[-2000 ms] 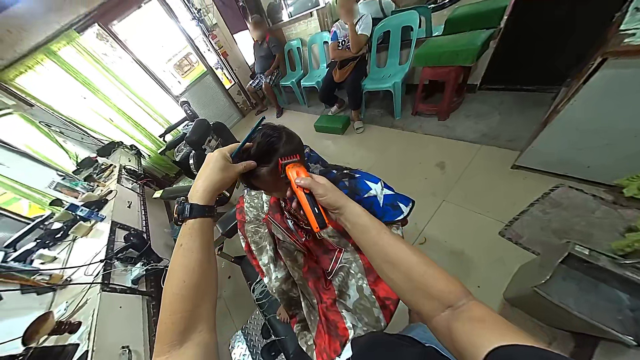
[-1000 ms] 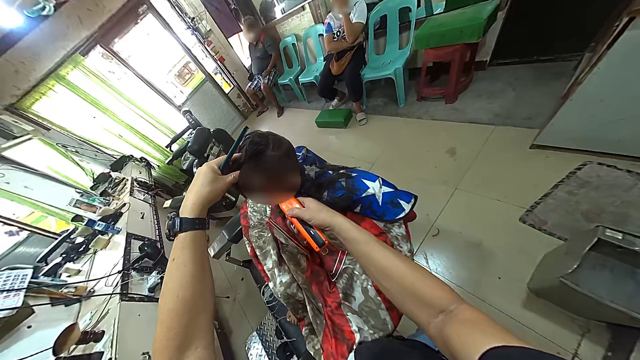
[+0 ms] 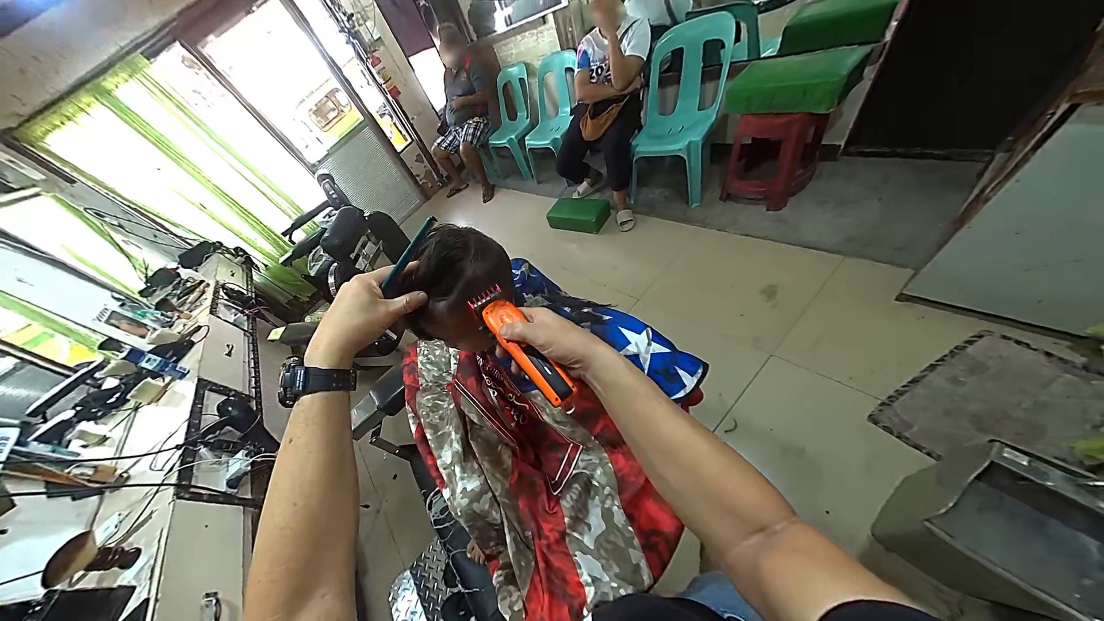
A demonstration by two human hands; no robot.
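Observation:
A seated person's head with dark hair (image 3: 461, 259) is in the middle of the view, above a red, camouflage and starred blue barber cape (image 3: 552, 483). My left hand (image 3: 366, 310), a watch on its wrist, rests at the left side of the head and holds a dark teal comb (image 3: 410, 254) that points up. In my right hand (image 3: 556, 336) is an orange hair clipper (image 3: 526, 354) with a red guard comb (image 3: 485, 299); the guard is at the front side of the head. Whether it touches the hair, I cannot tell.
A counter (image 3: 194, 345) with cords and tools runs along the left, near black barber chairs (image 3: 345, 237). Two people sit at the back by teal plastic chairs (image 3: 690, 78). A green block (image 3: 579, 215) lies on the floor, a mat (image 3: 992, 388) and grey bin (image 3: 966, 509) at right.
The clipper was at the head two seconds ago, then lower by the face and cape, and is now back up at the head. My left hand has stayed beside the head with the comb.

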